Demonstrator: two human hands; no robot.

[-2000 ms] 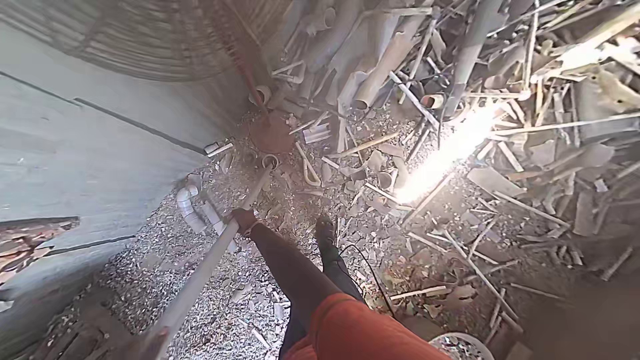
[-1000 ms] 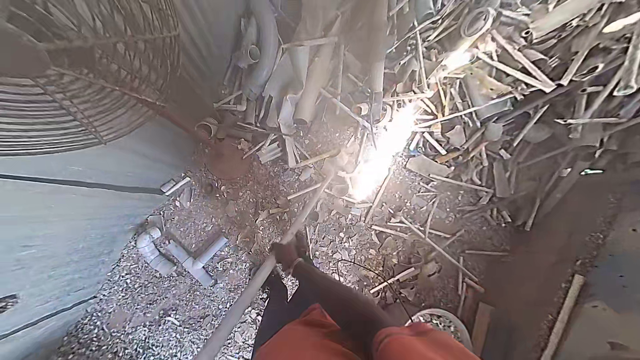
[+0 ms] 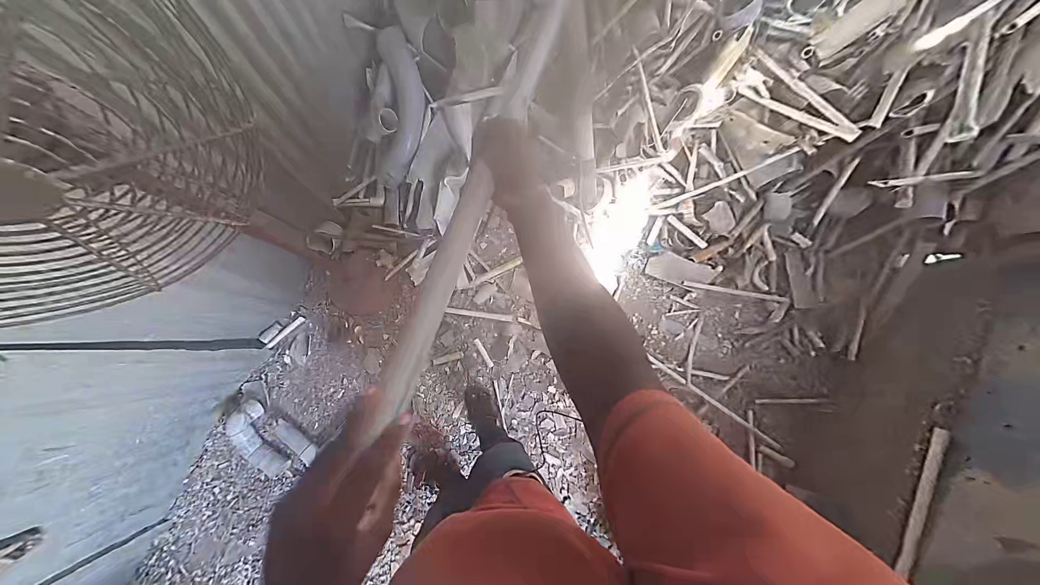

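Note:
A long pale pipe [image 3: 439, 301], apparently plastic, runs from the lower left up to the top of the head view. My right hand [image 3: 508, 158], on the outstretched arm in an orange sleeve, is closed around its upper part. Lower down, my left hand [image 3: 370, 455] is wrapped about the near part of the pipe, blurred. Beyond my right hand the pipe lies over a heap of pipes and broken pieces, and its far end cannot be made out. A bright patch of sunlight [image 3: 617, 236] falls on scraps right of my right forearm.
A large wire-guarded fan [image 3: 122, 219] stands on a round base [image 3: 366, 280] at the left, by a grey wall [image 3: 106, 422]. Pipe scraps [image 3: 812, 122] are piled at the upper right. White curved pipe fittings [image 3: 256, 439] lie on gravelly ground near my feet. A loose pipe [image 3: 922, 504] lies lower right.
My right hand has moved forward and up with the pipe. My left hand has come clearly into view on its near part. The pipe now reaches up over the heap.

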